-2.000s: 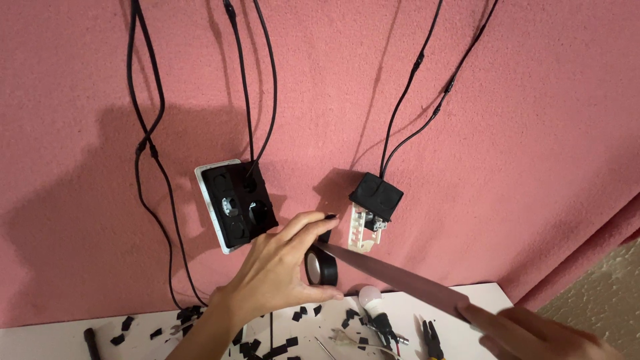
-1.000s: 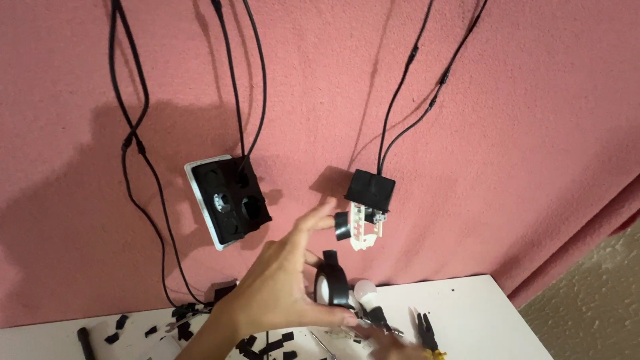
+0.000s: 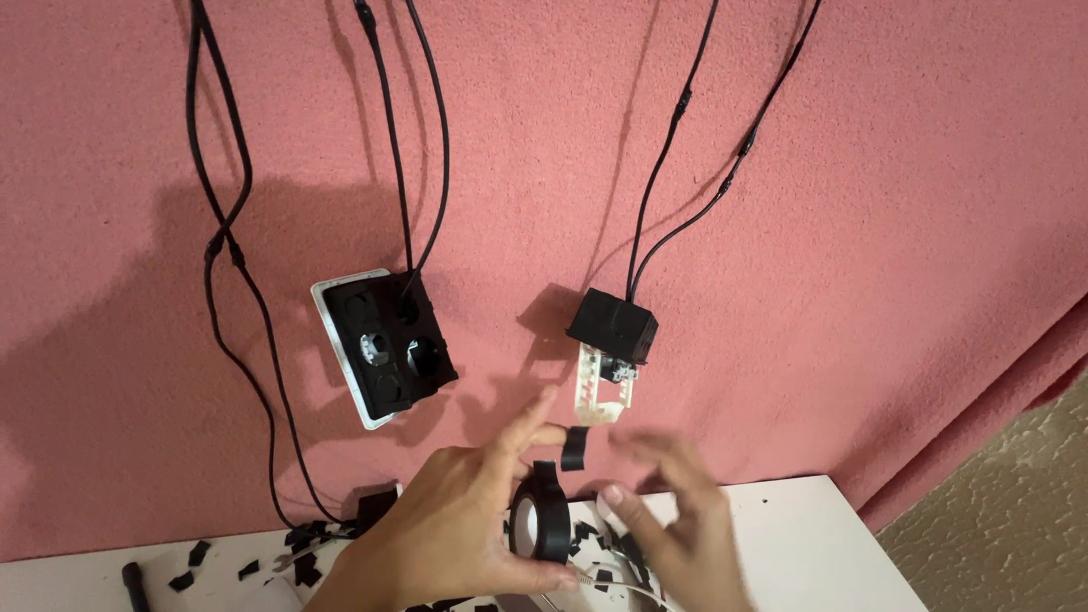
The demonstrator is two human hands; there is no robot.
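My left hand holds a roll of black electrical tape, with a short tape end standing up from the roll. A cut piece of black tape clings to a fingertip of that hand. Just to the right is my right hand, slightly blurred, its thumb and fingers apart and nothing seen in them. Above the hands hangs a black electrical box with a white plastic frame below it. A larger black box with a white cover plate hangs at the left.
Black cables run down the pink wall to both boxes. On the white table lie scraps of black tape, a black rod-like handle and a pale cable, partly behind my hands.
My right hand held a long blade against the tape two seconds ago; now it is raised beside the tape without it. The tape piece stays on my left fingertip, now lower than the white frame.
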